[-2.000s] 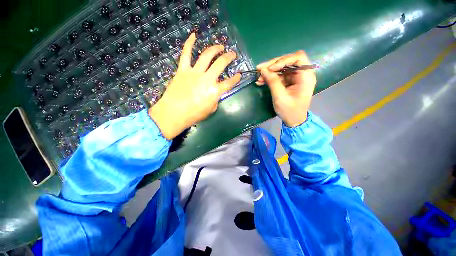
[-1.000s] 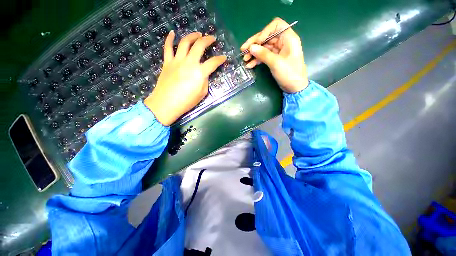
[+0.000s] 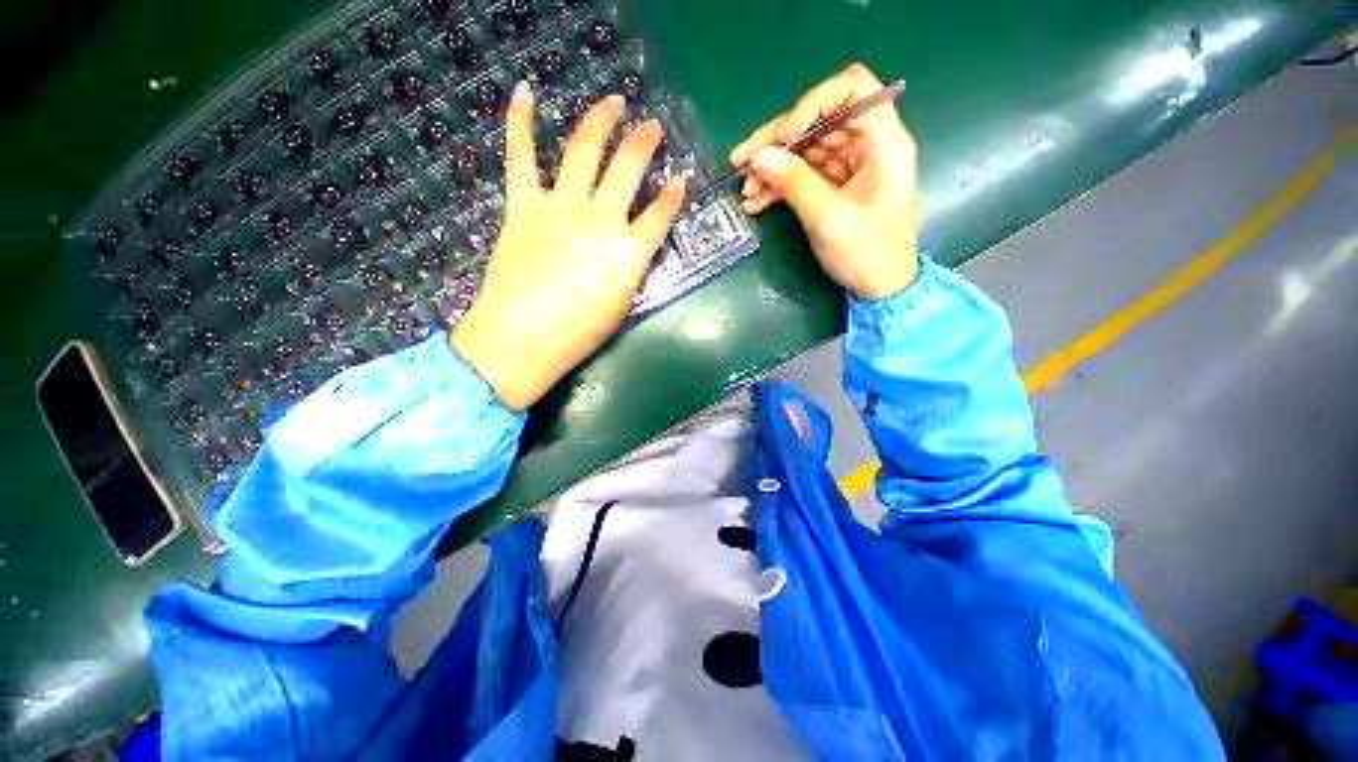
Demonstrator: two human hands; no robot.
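Observation:
A large clear blister tray lies on the green bench, with small dark round assemblies in its pockets. My left hand lies palm down over the tray's right part, fingers spread, its thumb tip near the tray's right end. It covers several pockets; I cannot see it grip anything. My right hand holds thin tweezers like a pen at the tray's right edge. The tweezers' tip points left toward my left thumb; whether it holds a part is too small to tell.
A smartphone with a dark screen lies left of the tray. The green bench has its near edge running diagonally below my hands. Beyond it is a grey floor with a yellow line. A blue stool or bin stands at the lower right.
Both hands first moved up across the picture, then came slightly down and right. My left fingers have spread wider. The loose black parts seen one second ago are now hidden by my left arm.

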